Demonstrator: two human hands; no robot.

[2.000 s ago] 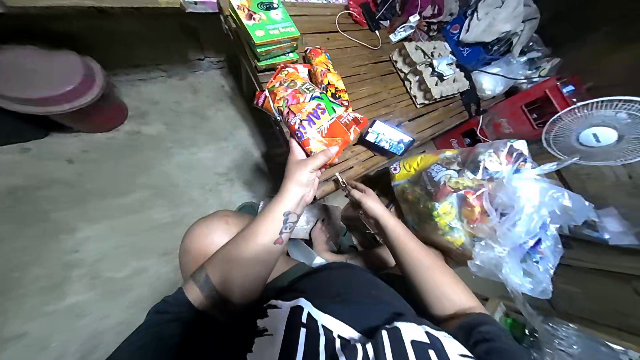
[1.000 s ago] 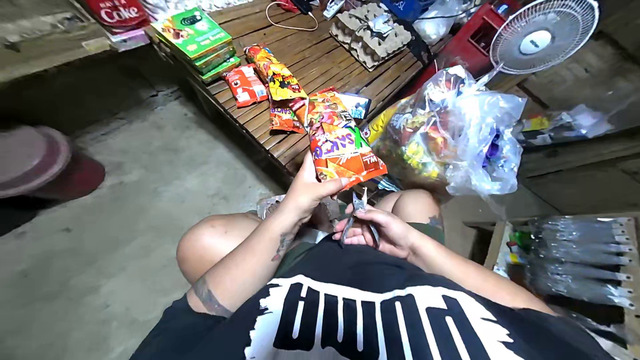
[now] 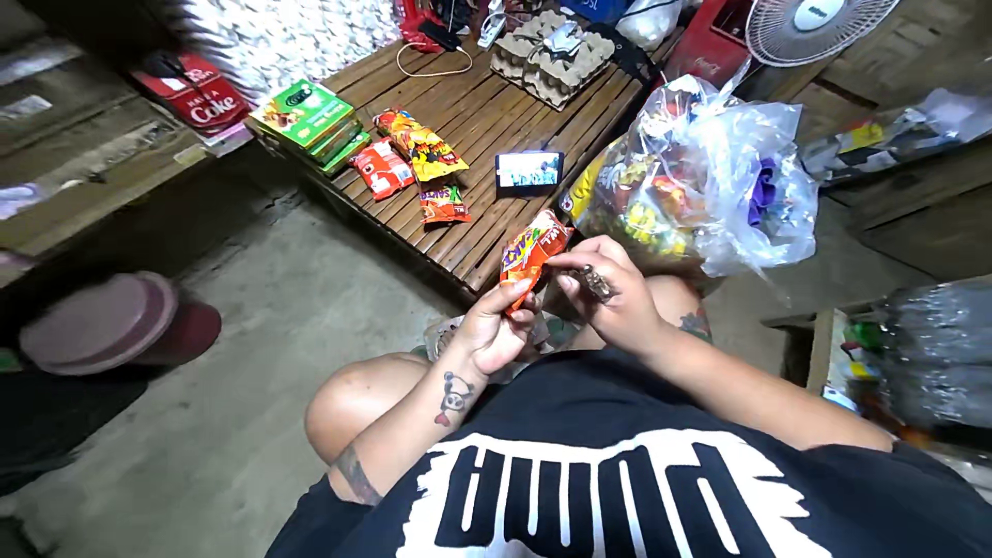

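Note:
My left hand [image 3: 502, 322] pinches the lower end of an orange snack packet [image 3: 533, 252] above the front edge of the slatted bamboo table [image 3: 434, 248]. Close on its right, my right hand [image 3: 608, 291] has its thumb and fingertips at the packet's side. A dark metal tool [image 3: 597, 284], seen as scissors a moment earlier, lies within the right hand, its blades not clearly seen. Several more packets lie on the table: a red one [image 3: 383, 169], a long yellow and red one [image 3: 422, 146] and a small orange one [image 3: 444, 203].
A lit phone [image 3: 529, 172] stands at the table's front edge. Green boxes [image 3: 306, 120] are stacked at its left end, and egg trays [image 3: 546, 58] lie at the back. Right are a large clear bag of packets [image 3: 697, 186] and a fan [image 3: 814, 19]; a lidded bin [image 3: 105, 322] stands left.
The scissors, upright below the packet one second ago, are now tucked in my right hand, whose fingers have come up to the packet. Packets from the earlier bunch now lie apart on the table.

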